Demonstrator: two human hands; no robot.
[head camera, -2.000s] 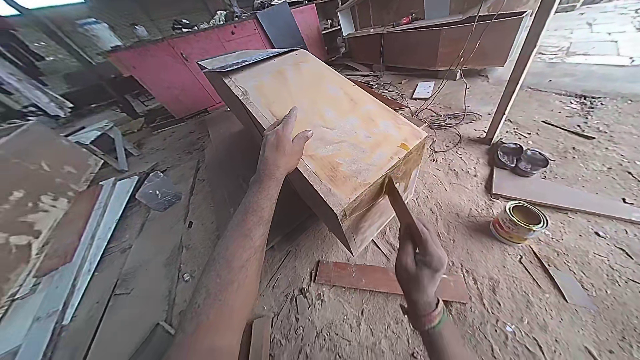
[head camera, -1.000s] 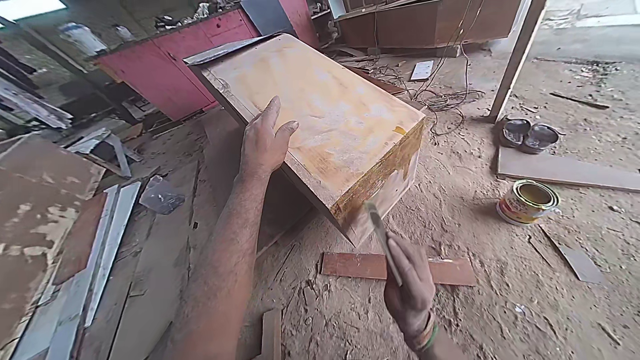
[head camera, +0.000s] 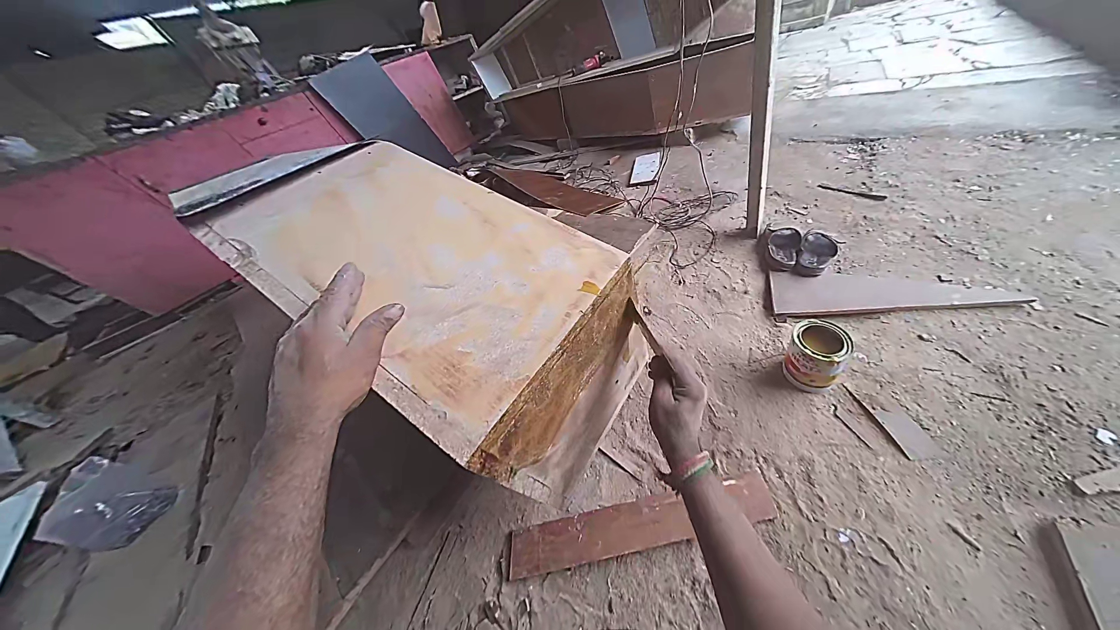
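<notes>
A wooden cabinet box (head camera: 420, 262) lies tilted in front of me, its broad upper face smeared with yellowish glue. My left hand (head camera: 328, 350) rests on the left edge of that face, thumb and fingers spread, holding nothing. In my right hand (head camera: 676, 407) is a thin flat spreader strip (head camera: 646, 328), its tip against the upper right end of the box's narrow edge band (head camera: 560, 376), which is coated in wet amber glue. To the right of this hand an open tin (head camera: 818, 354) stands on the ground.
A reddish-brown board (head camera: 612, 535) lies on the dusty ground below my right hand. Dark sandals (head camera: 801, 252) sit by a wooden post (head camera: 763, 122) and a flat board (head camera: 884, 295). Loose cables (head camera: 682, 214) coil behind the box. Pink cabinets (head camera: 175, 166) stand behind left.
My right hand with the strip has moved up along the glued edge, from its lower part to the upper right end. My left hand stays on the box. The view has shifted closer.
</notes>
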